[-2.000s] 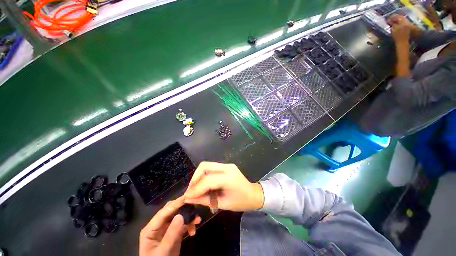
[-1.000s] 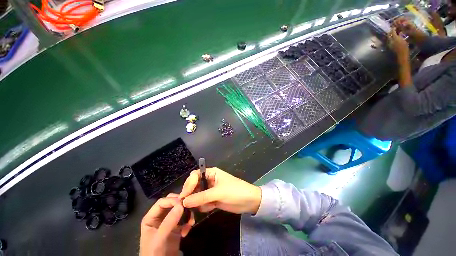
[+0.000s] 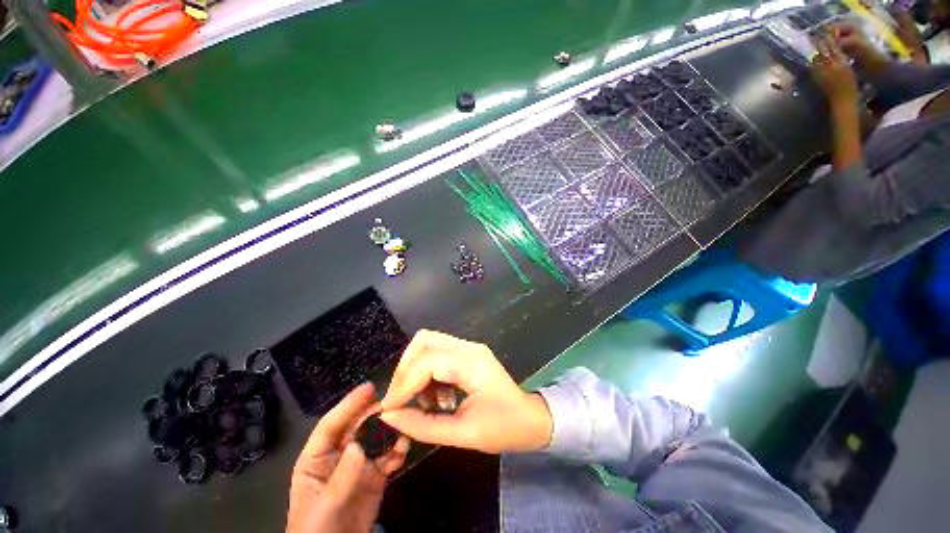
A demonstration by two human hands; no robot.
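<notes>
My left hand (image 3: 339, 468) holds a small round black case (image 3: 376, 436) between thumb and fingers at the bench's near edge. My right hand (image 3: 464, 396) is pinched over the case, its fingertips at the case's upper rim. A dark tool with a metal end (image 3: 446, 397), likely tweezers, sits in the right hand, mostly hidden by the fingers. A heap of black rings (image 3: 214, 414) lies at the lower left. Beside it is a black tray (image 3: 341, 350) with tiny black parts. What the right fingertips pinch is too small to tell.
Small round modules (image 3: 393, 256) and tiny metal parts (image 3: 467, 264) lie behind the tray. Green strands (image 3: 505, 231) lie beside the clear celled tray (image 3: 635, 187). Beyond runs a green belt (image 3: 260, 115) with spaced pieces. Right are a blue stool (image 3: 729, 297) and a person's arm (image 3: 846, 115).
The pieces on the belt have moved left. The tool in my right hand stood upright a second ago and now lies lower within the fingers. The case in my left hand shows more.
</notes>
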